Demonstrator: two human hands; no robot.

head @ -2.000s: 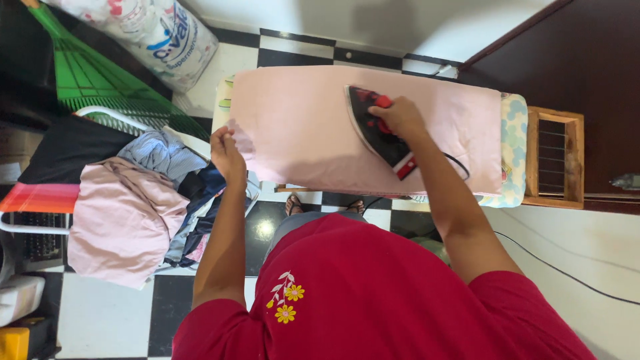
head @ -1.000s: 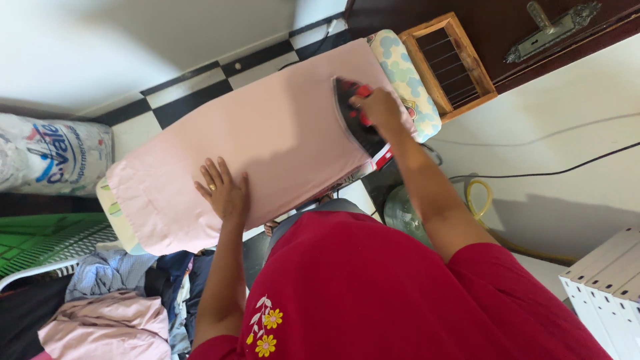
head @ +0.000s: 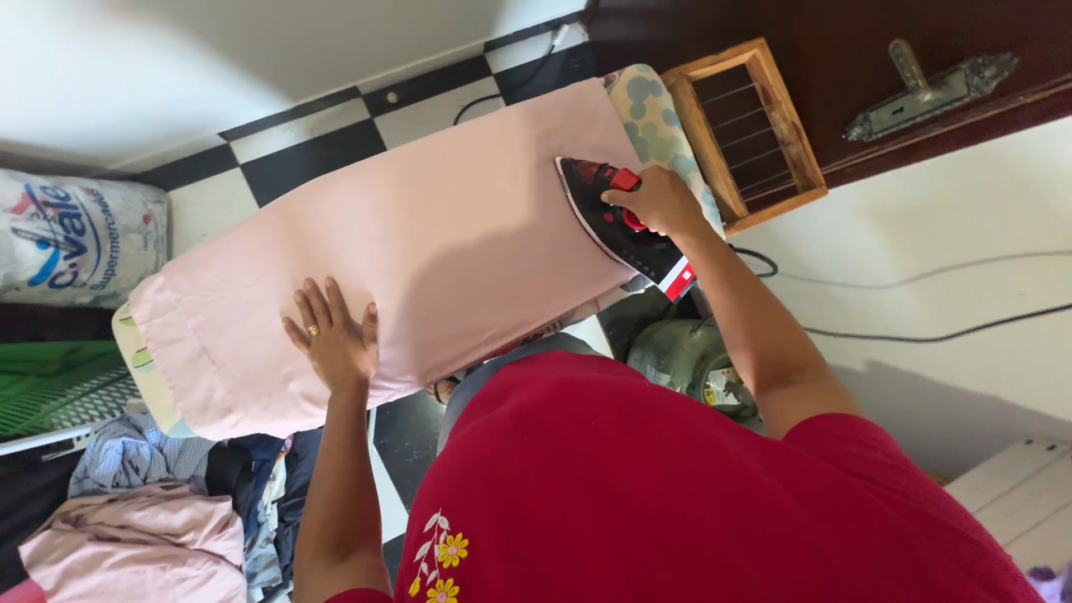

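Observation:
A pink cloth (head: pixel 377 226) lies spread over a padded ironing board (head: pixel 657 126), whose patterned cover shows at both ends. My right hand (head: pixel 660 203) grips the handle of a black and red clothes iron (head: pixel 615 219). The iron rests on the cloth near the board's right end, its tip pointing to the upper left and its heel at the near edge. Flat on the cloth toward the left lies my left hand (head: pixel 339 335), fingers spread, a ring on one finger, holding nothing.
A pile of clothes (head: pixel 142 536) lies at lower left, below a green rake (head: pixel 59 377) and a filled plastic sack (head: pixel 84 239). A wooden frame (head: pixel 745 134) adjoins the board's right end. The cord (head: pixel 938 337) runs right, past a gas cylinder (head: pixel 691 364).
My left hand has moved from the cloth's left edge to lie flat on top of it. The iron has moved toward the board's right end. The view has turned.

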